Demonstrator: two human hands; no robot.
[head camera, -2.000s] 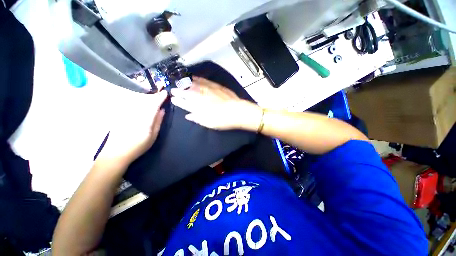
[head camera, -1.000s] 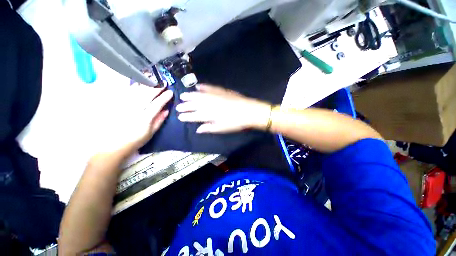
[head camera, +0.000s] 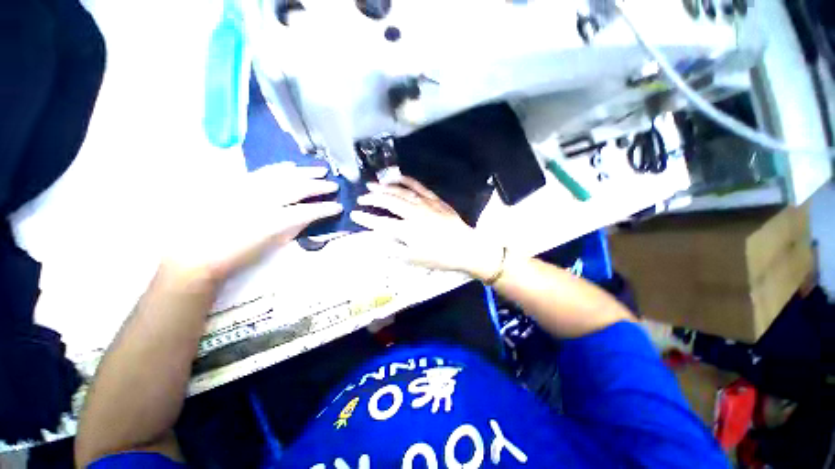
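A dark fabric piece (head camera: 449, 151) lies under the head of the white sewing machine (head camera: 485, 55), with part of it showing left of the needle area. My left hand (head camera: 265, 215) lies flat with fingers spread, its fingertips on the fabric left of the presser foot (head camera: 377, 156). My right hand (head camera: 421, 224) lies palm down just in front of the presser foot, its fingertips on the fabric. The needle tip is too small and blurred to tell.
A light blue slim object (head camera: 224, 82) lies left of the machine. A black phone (head camera: 519, 165), a green-handled tool (head camera: 568, 180) and black-handled scissors (head camera: 647, 151) lie on the right. Dark fabric piles (head camera: 46, 110) are at the left. A cardboard box (head camera: 714, 266) stands at the right.
The fabric has moved away from me, past the needle, uncovering the table's front edge. Both hands stay near the presser foot. The view has shifted, and the phone shows again beside the fabric.
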